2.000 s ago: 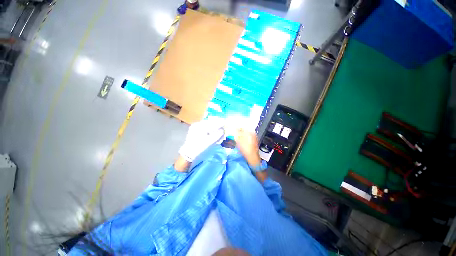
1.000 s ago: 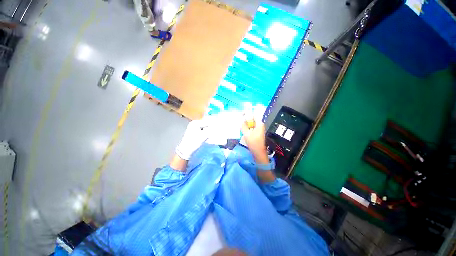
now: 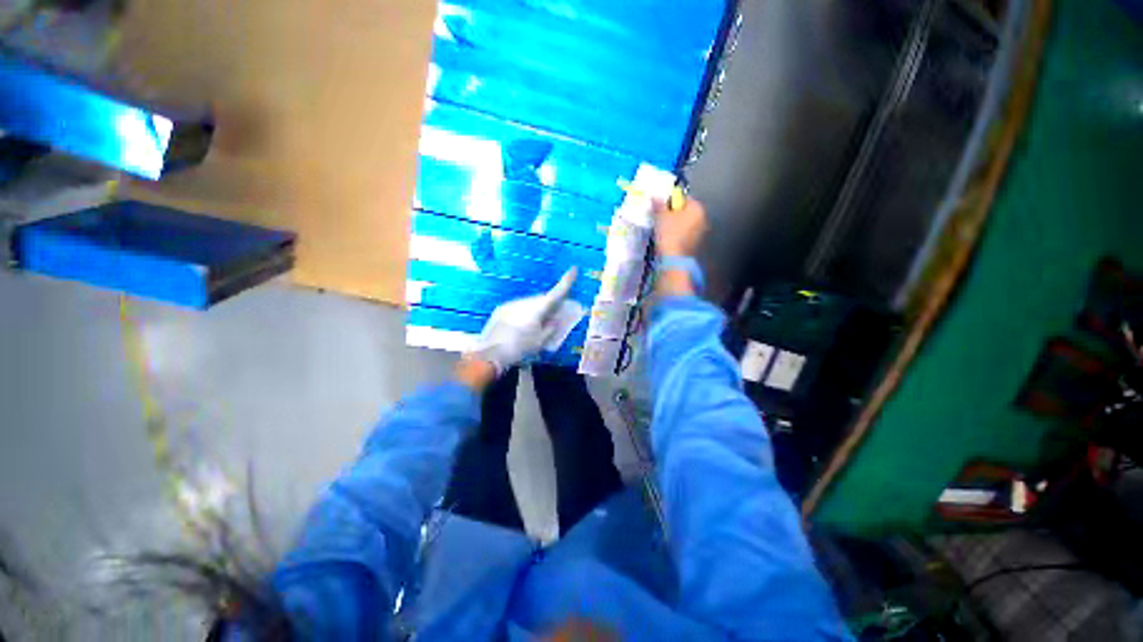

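Observation:
Long blue battery packs [image 3: 501,176] lie side by side in front of me. White paper slips [image 3: 610,286] lie in a row along their right ends. My left hand [image 3: 518,330], in a white glove, is over the nearest packs and holds a white slip [image 3: 565,324]. My right hand [image 3: 678,230] is at the far end of the slip row. A small yellow tape roll [image 3: 678,198] is held at its fingertips. A yellow tape tab [image 3: 628,187] shows on the slip beside it.
A brown board [image 3: 276,126] lies left of the packs. Two separate blue packs stand at the left, one nearer [image 3: 151,251] and one farther [image 3: 88,113]. A black case [image 3: 802,351] with white labels is at right, beside a green bench [image 3: 953,351].
The view has moved closer over the packs. My hands have moved apart, forward from my body; the right reaches along the pack ends. The slip row along the right ends now shows clearly.

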